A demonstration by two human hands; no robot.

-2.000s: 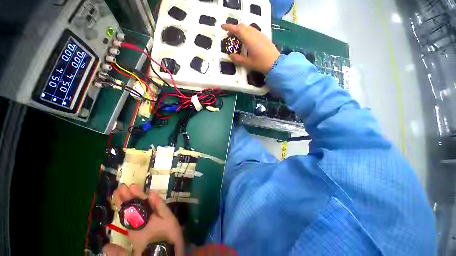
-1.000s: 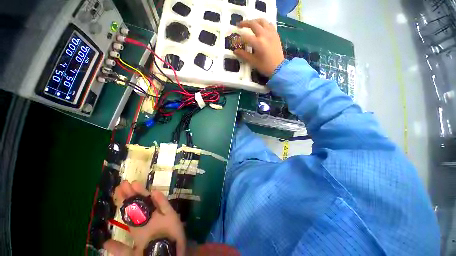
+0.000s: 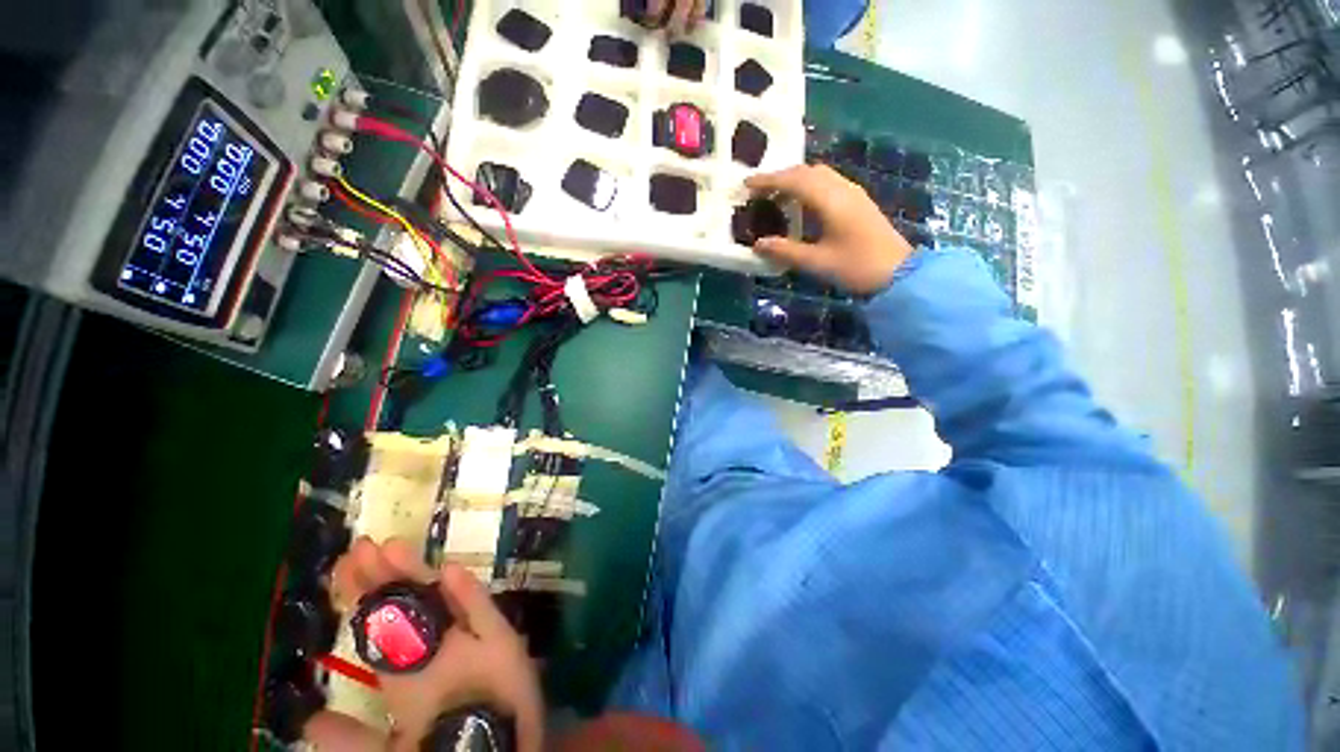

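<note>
My left hand (image 3: 470, 661) is palm up at the lower left, holding a red-lit smartwatch head (image 3: 397, 629) on its fingers. A second, dark smartwatch head (image 3: 473, 730) lies nearer the wrist, partly cut off by the bottom edge. My right hand (image 3: 841, 235) has thumb and fingers around a dark smartwatch head (image 3: 760, 222) at the foam tray's near corner cut-out. The off-white foam tray (image 3: 551, 231) has rows of dark cut-outs. A red-lit smartwatch head (image 3: 683, 129) sits in one, and a round dark one (image 3: 512, 99) in another.
Another person's fingers (image 3: 679, 15) touch the tray's top. A power supply (image 3: 184, 199) stands upper left, with bundled test leads (image 3: 573, 294) beside the tray. A cream fixture (image 3: 400, 492) and taped black contacts (image 3: 547, 500) lie lower left. A clear blister tray (image 3: 970, 221) is at right.
My right hand has let go of the lit smartwatch head in the tray and moved to the near corner. That watch's screen now shows red. Another person's fingers have appeared at the top.
</note>
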